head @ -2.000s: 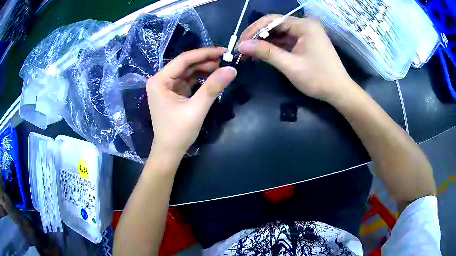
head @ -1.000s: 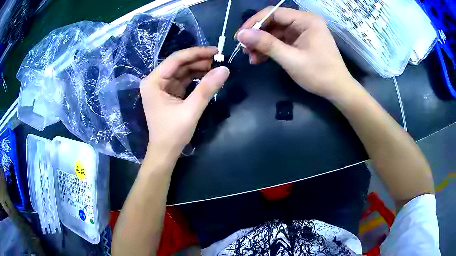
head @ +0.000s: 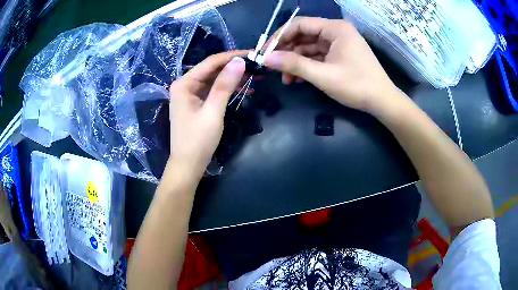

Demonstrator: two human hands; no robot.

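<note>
My left hand [head: 207, 102] pinches a small black block [head: 253, 67] between thumb and forefinger, above the dark tabletop. One white stem part [head: 269, 28] stands up from the block. My right hand [head: 335, 65] holds a second white stem part [head: 282, 29] at its collar, against the block and beside the first stem. Fine silver leads [head: 243, 92] stick out below the block. The fingers hide part of the block and how deep the second stem sits.
A clear plastic bag [head: 96, 107] of black blocks lies left. A single black block [head: 324, 125] lies on the dark tabletop [head: 341, 170]. A clear tub of white stems [head: 454, 76] is upper right. A labelled tub [head: 88, 249] and stacked trays stand lower left. Blue bins are at both edges.
My right hand has brought its white stem down and left to the block; its leads now show below the block. The two stems now stand close together.
</note>
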